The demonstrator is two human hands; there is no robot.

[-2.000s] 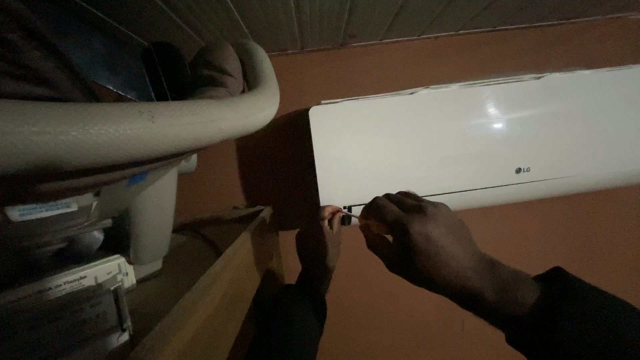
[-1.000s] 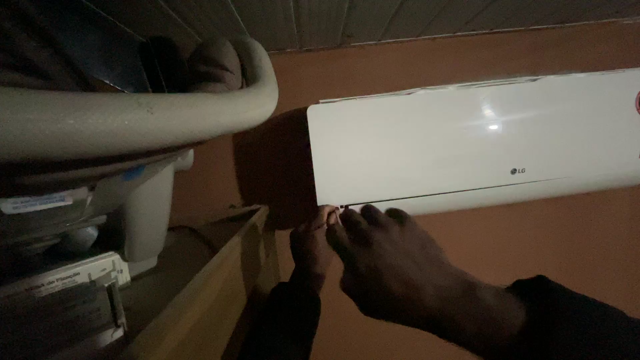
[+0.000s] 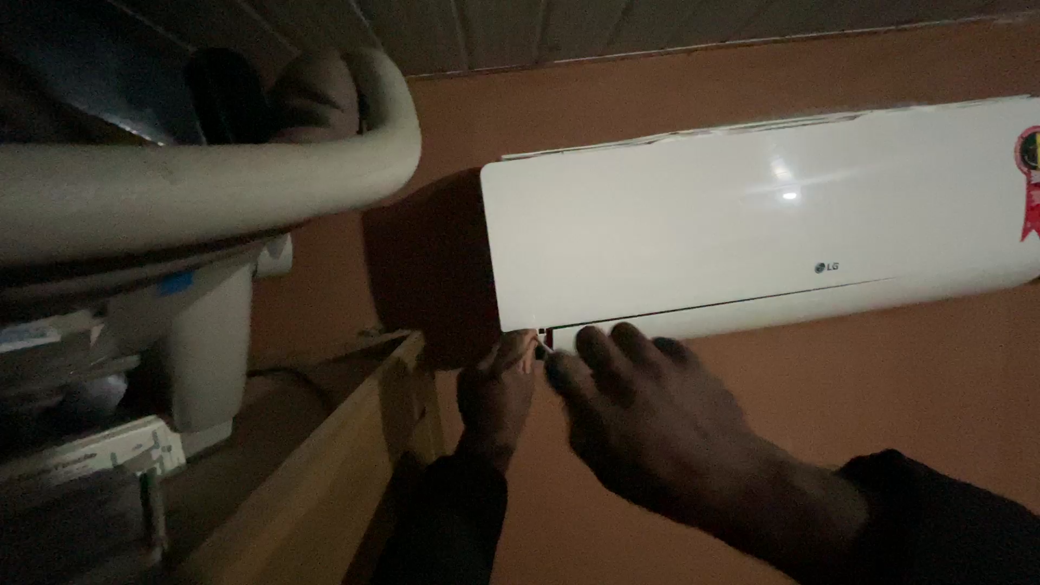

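Observation:
A white LG wall-mounted air conditioner indoor unit [image 3: 650,227] hangs on a reddish-brown wall. At its lower left corner, my left hand [image 3: 497,390] has its fingertips against the casing. Close on its right, my right hand [image 3: 650,398] is raised with curled fingers, thumb and index pointing at the same corner. A thin, light piece [image 3: 543,344] shows between the two hands' fingertips; what it is and which hand grips it I cannot tell. Beside it lies a small dark gap at the left end of the unit's lower flap [image 3: 699,327].
At the left, a child's car seat or carrier with a thick beige handle [image 3: 211,191] stands close by. Below it are a box bearing writing [image 3: 97,455] and a wooden board edge [image 3: 301,479]. A slatted ceiling [image 3: 569,28] runs overhead. A red ribbon-shaped sticker [image 3: 1032,183] marks the unit's right part.
From two seconds ago to one second ago, my right hand moved down and left, closer to my left hand. My left hand remains at the unit's lower left corner.

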